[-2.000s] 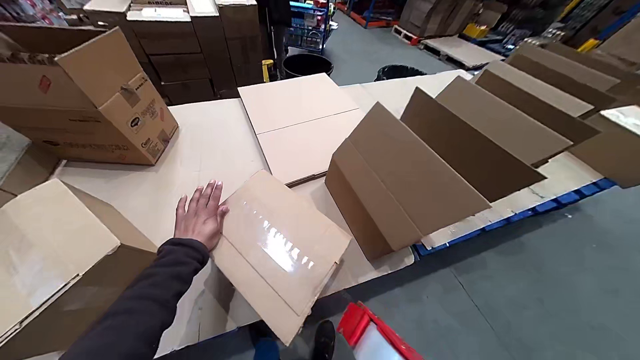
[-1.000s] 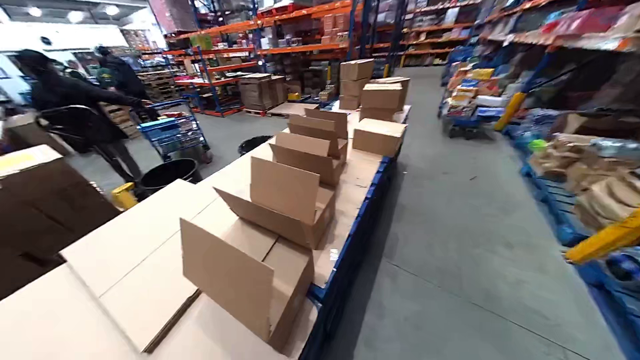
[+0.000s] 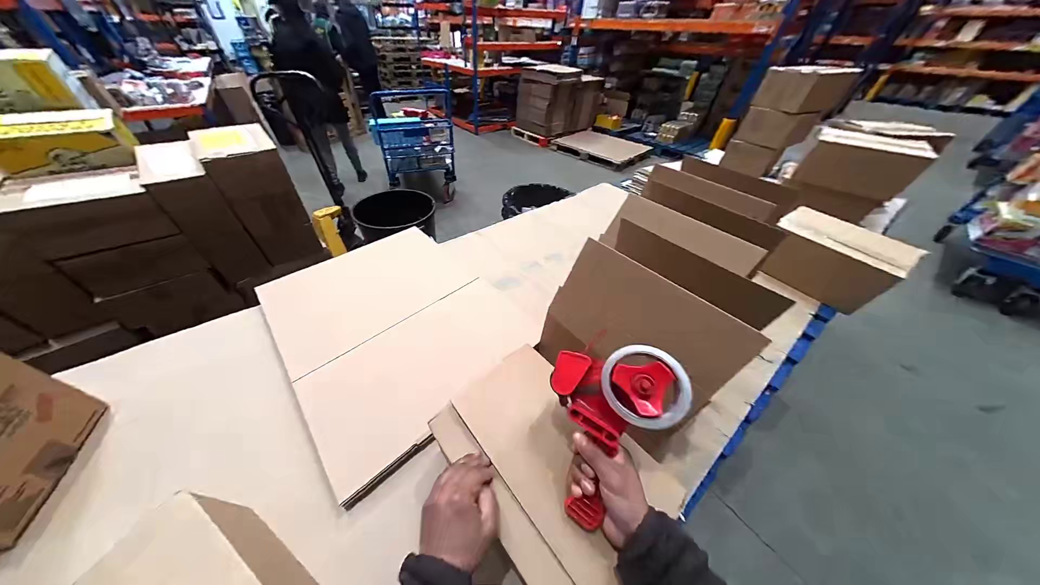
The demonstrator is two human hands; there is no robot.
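My right hand (image 3: 609, 487) grips the handle of a red tape dispenser (image 3: 597, 406) with a roll of tape on its wheel. The dispenser is held over a cardboard box (image 3: 528, 455) whose top flaps lie folded in, with a seam between them. At the box's left edge my left hand (image 3: 461, 508) presses on the narrow side flap, its fingers curled. Left of the box lie flat cardboard sheets (image 3: 390, 349), stacked. Just beyond the dispenser stands an open cardboard box (image 3: 650, 325) with its flaps raised.
More open boxes (image 3: 707, 236) line the table's right side, above a blue edge (image 3: 764, 414). A printed box (image 3: 41, 447) sits at the far left. Black bins (image 3: 394, 213) stand behind the table. Beyond them are a blue cart (image 3: 413, 142) and people (image 3: 313, 81).
The red tape dispenser is now in my right hand over the box. Two seconds ago my left hand lay flat beside a box with shiny tape on it. The view has swung widely.
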